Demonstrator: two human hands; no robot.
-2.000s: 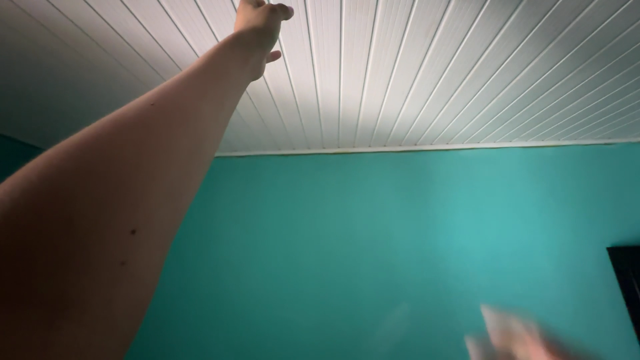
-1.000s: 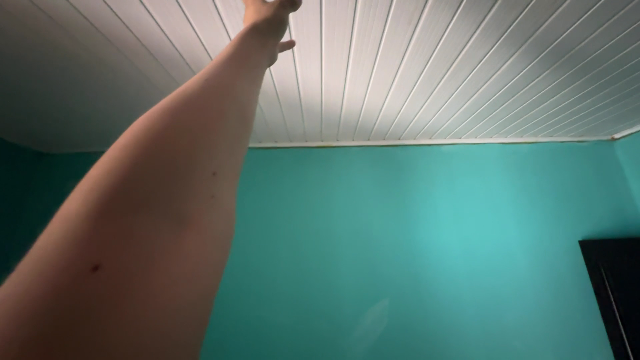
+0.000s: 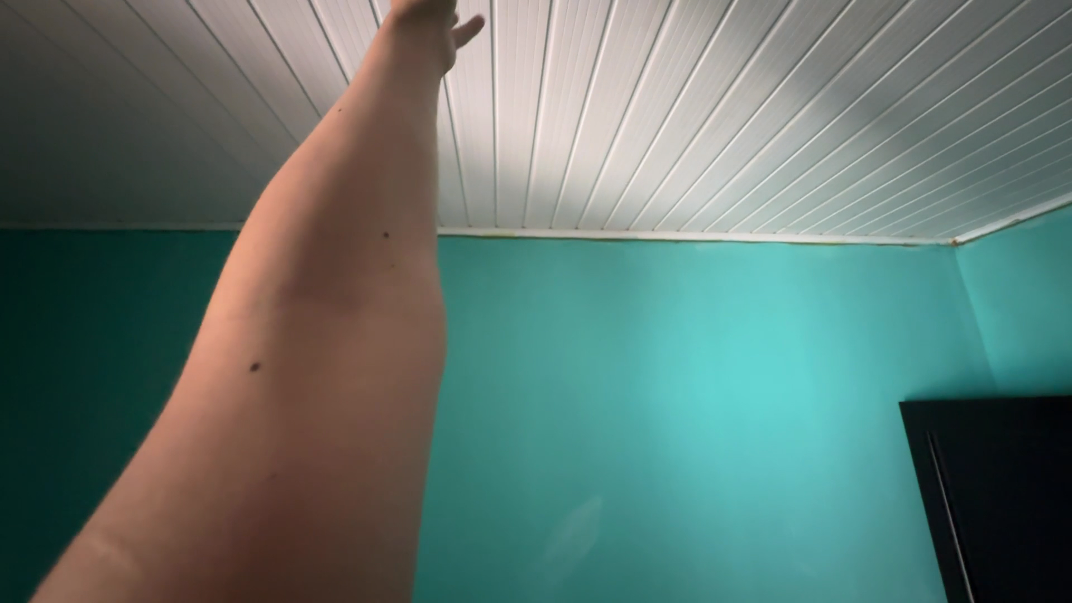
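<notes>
My left arm rises from the lower left across the view toward the white panelled ceiling [image 3: 603,126]. At the top edge is my left hand [image 3: 435,25], cut off by the frame, with one finger sticking out to the right. Most of its fingers are hidden, so whether it holds or touches anything cannot be told. My right hand is out of view.
A turquoise wall [image 3: 670,360] meets the ceiling along a thin white trim [image 3: 670,236]. The room's corner is at the right. Below it, at the lower right, stands a dark panel with a thin light vertical line [image 3: 1005,502], perhaps furniture or a door.
My right hand, blurred at the bottom two seconds ago, has left the view. My left arm stays raised and fills more of the frame. The view has shifted somewhat to the right.
</notes>
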